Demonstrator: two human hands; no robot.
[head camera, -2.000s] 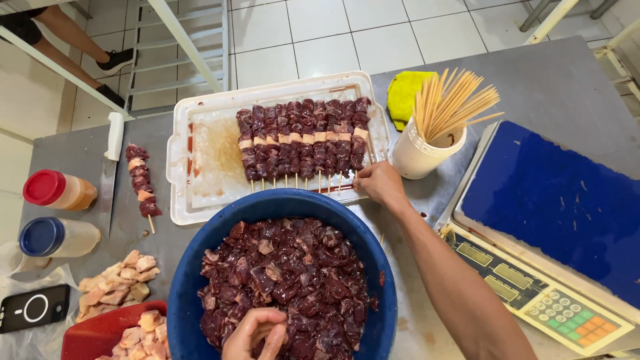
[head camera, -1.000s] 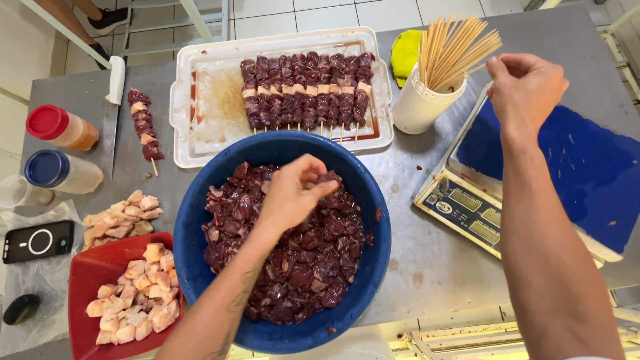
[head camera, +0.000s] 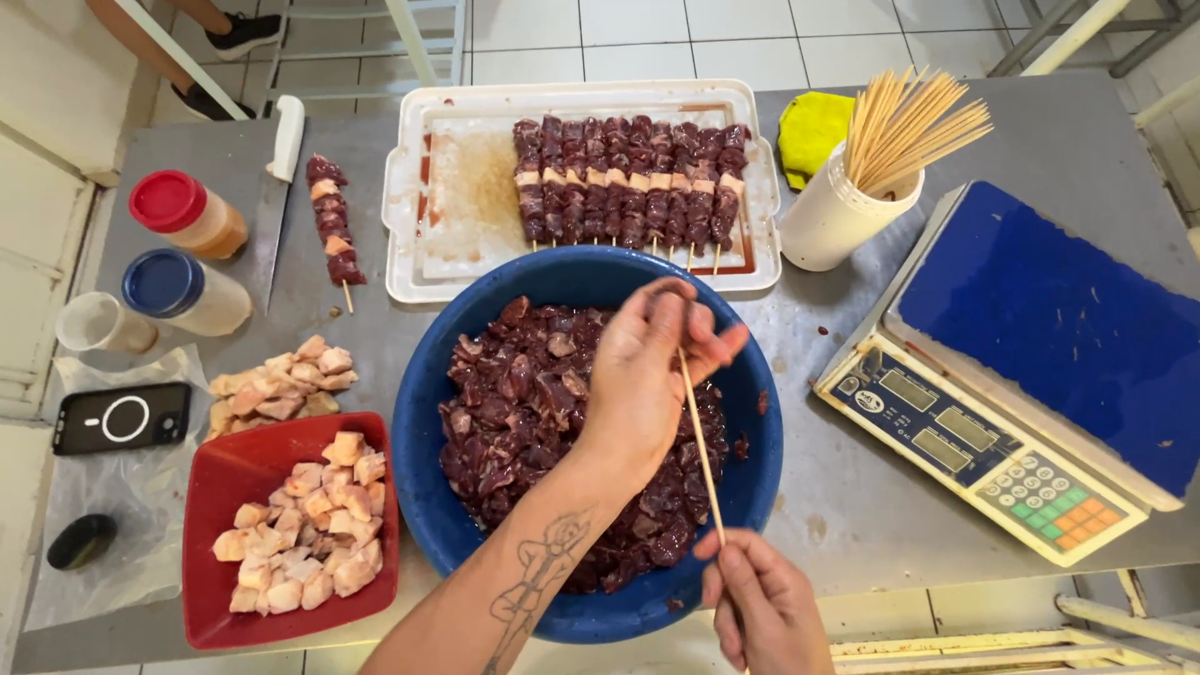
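Note:
My right hand (head camera: 764, 595) grips a wooden skewer (head camera: 701, 441) near its lower end, at the front right rim of a blue plastic basin (head camera: 422, 422). Over the basin, my left hand (head camera: 656, 356) is at the skewer's upper end, its fingers closed around a piece of meat that is mostly hidden. Dark red meat chunks (head camera: 525, 384) fill the basin. Behind it, a white plastic tray (head camera: 459, 103) holds several meat skewers (head camera: 623, 178) side by side, each with a pale piece midway. One more meat skewer (head camera: 333, 225) lies alone on the table, left of the tray.
Wooden skewers (head camera: 905, 131) stand in a white container (head camera: 834, 220) beside a yellow cloth (head camera: 811, 136). A scale (head camera: 984, 441) is at right. At left are a knife (head camera: 275, 216), lidded jars (head camera: 192, 291), a red bowl (head camera: 211, 469) of pale cubes, pale pieces (head camera: 291, 380) and a phone (head camera: 122, 419).
My right hand has come from beside the skewer container down to the basin's front right, now with a skewer. My left hand has moved right over the basin. The hand at the tray earlier has left it.

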